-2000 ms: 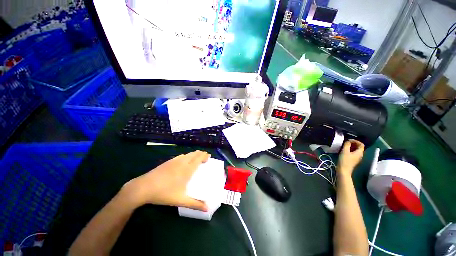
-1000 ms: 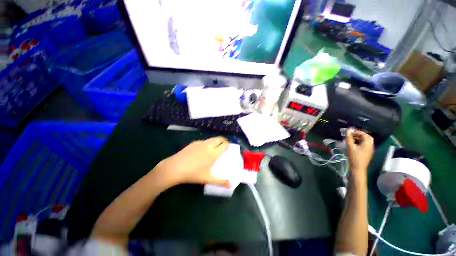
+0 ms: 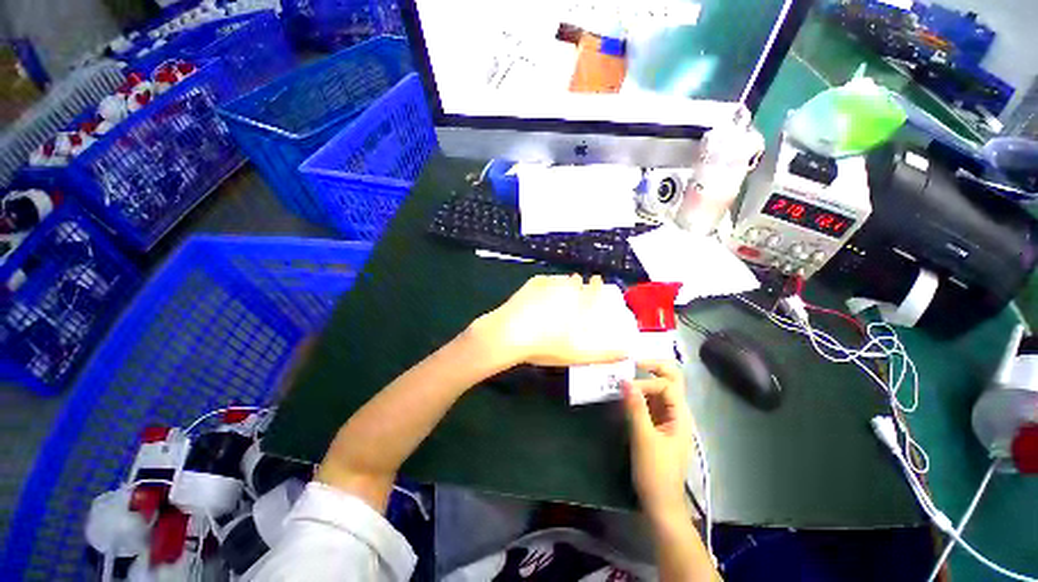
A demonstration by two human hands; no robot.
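The white security camera with its red end piece (image 3: 653, 306) lies on the dark green desk in front of the monitor. My left hand (image 3: 560, 324) lies over the camera body and grips it, hiding most of it. My right hand (image 3: 660, 423) is at the camera's near side, its fingertips at a small white label (image 3: 601, 382); whether the label is stuck on the body or loose I cannot tell. A white cable (image 3: 700, 477) runs from the red end down past the desk's front edge.
Keyboard (image 3: 535, 235) under paper (image 3: 577, 199), mouse (image 3: 742, 367), power supply (image 3: 801, 213), black cylindrical object (image 3: 933, 233) and white leads (image 3: 886, 348) are on the desk. A second camera (image 3: 1011, 409) is at the far right. A blue crate (image 3: 216, 330) of cameras stands at left.
My right hand has come from the black cylindrical object to the camera under my left hand. The view has swung left, showing more crates. The monitor picture and power supply digits have changed.
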